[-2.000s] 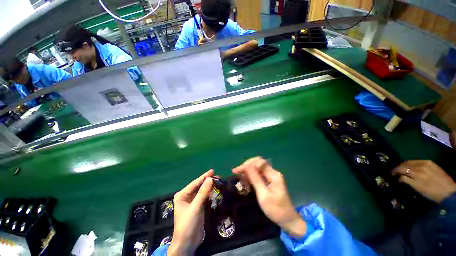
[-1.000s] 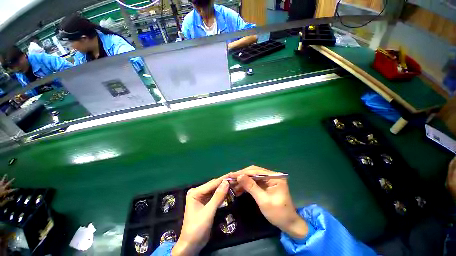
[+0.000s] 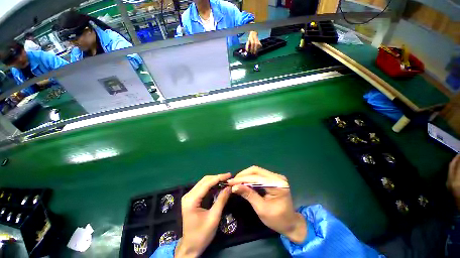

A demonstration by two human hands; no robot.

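My left hand [image 3: 203, 209] pinches a small dark round piece [image 3: 222, 185] between thumb and fingers, above the black compartment tray [image 3: 155, 221]. My right hand [image 3: 265, 199] meets it at the fingertips and holds a thin pale rod-like tool [image 3: 270, 185], whose rear end points right. The tool's tip and most of the piece are hidden by the fingers. Round metal pieces lie in the tray's pockets, one [image 3: 228, 224] just below my hands and one with a small white tag [image 3: 140, 244] at lower left.
A second black tray [image 3: 373, 166] with round pieces lies at right, a neighbour's hand [image 3: 455, 176] at the right edge. Another tray and a tilted black box [image 3: 36, 229] are at left, beside crumpled white tissue [image 3: 81, 238]. A red bin [image 3: 398, 63] stands on the raised shelf.
Since two seconds ago my hands have come together, and the tool now shows in my right hand. The neighbour's hand has left the right tray. The person opposite now reaches into their tray.
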